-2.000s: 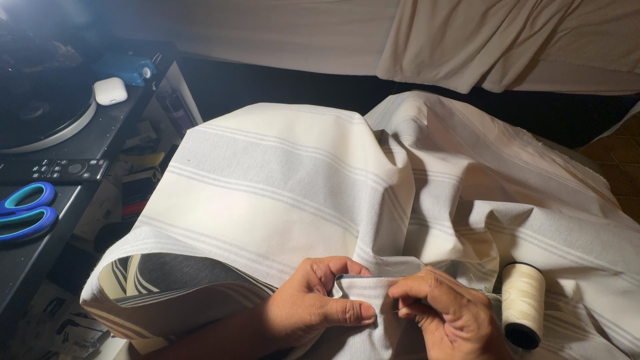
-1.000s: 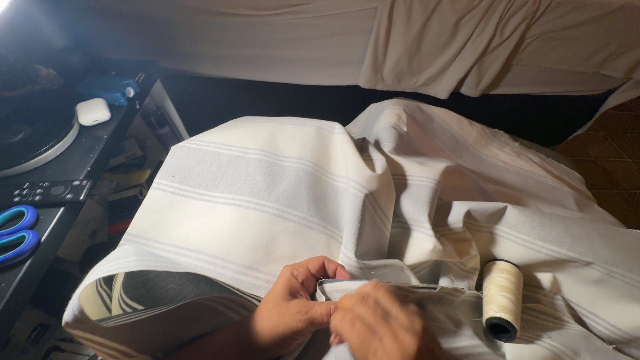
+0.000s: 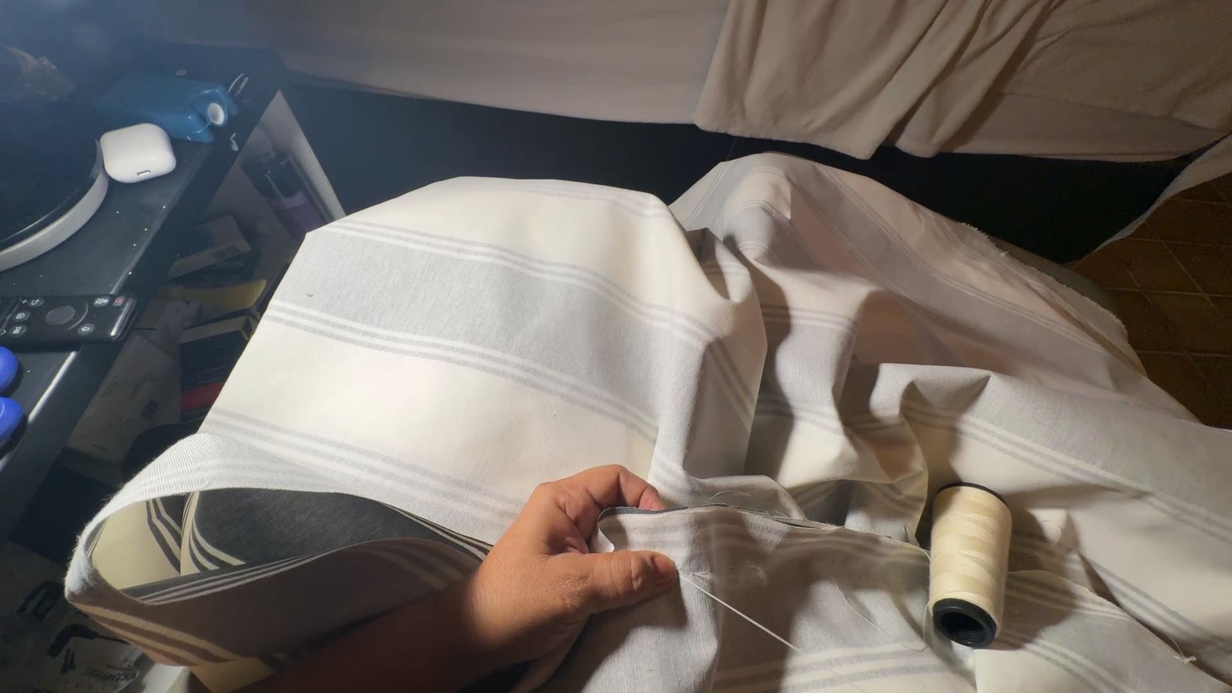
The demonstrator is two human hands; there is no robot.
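Observation:
Grey and cream striped fabric point(image 3: 481, 366) lies draped over the lap and legs. My left hand point(image 3: 577, 558), at the lower middle, pinches a folded edge of this fabric between thumb and fingers. From beside the thumb a pale thread point(image 3: 736, 610) runs taut down to the right. To the right of the hand, a spool of cream thread point(image 3: 970, 563) with black ends rests on the cloth. My right hand is out of the frame. No needle can be made out.
On the dark table at left are a remote control point(image 3: 65, 318), a white earphone case point(image 3: 138, 152), a blue object point(image 3: 173, 106) and the blue handles of scissors point(image 3: 8, 397), cut off by the frame. Pale cloth point(image 3: 866, 67) hangs across the back; floor tiles point(image 3: 1174, 279) show at right.
My right hand, earlier at the folded edge beside the left, has gone out of view. A taut thread now shows by the left thumb. The left hand still pinches the fabric.

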